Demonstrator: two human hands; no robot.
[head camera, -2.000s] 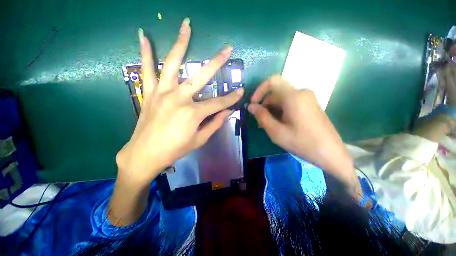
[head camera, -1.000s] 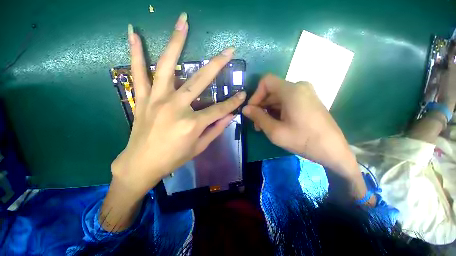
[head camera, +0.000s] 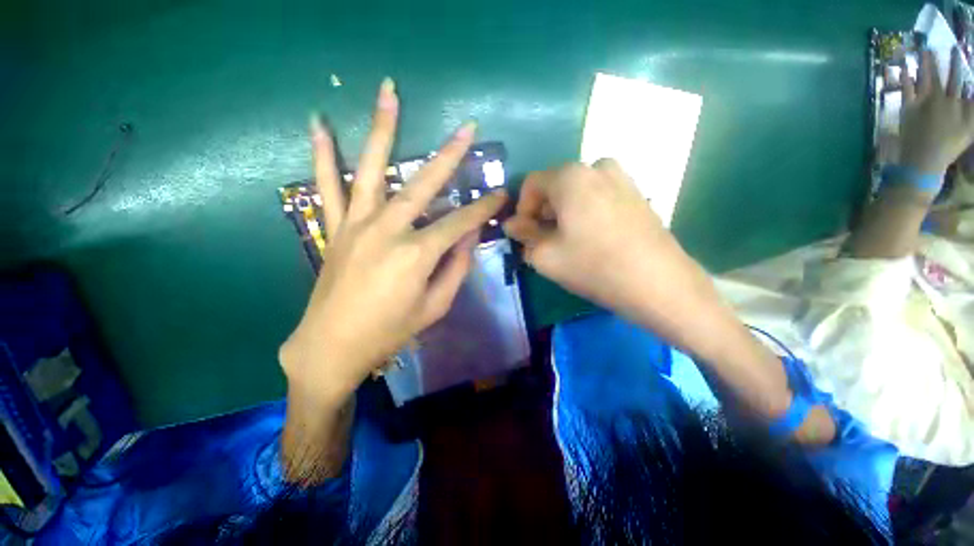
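Note:
A half-assembled tablet lies in front of me at the near edge of the green bench. Its circuit board end is at the far side and a bright silvery panel is at the near side. My left hand is spread flat over its left and middle part, fingers apart, index fingertip near the right edge. My right hand is at the tablet's right edge, thumb and finger pinched together close to my left index fingertip. Whether something small is between them is hidden.
A white backing sheet lies right of the tablet, partly behind my right hand. A dark blue bin stands at the left. At the right, another person's hand is on another tablet. A thin dark wire lies at the upper left.
My right fingertips have moved in to the tablet's right edge and closed further. The view has shifted, showing more of the blue bin. The other person's hand is now on their tablet.

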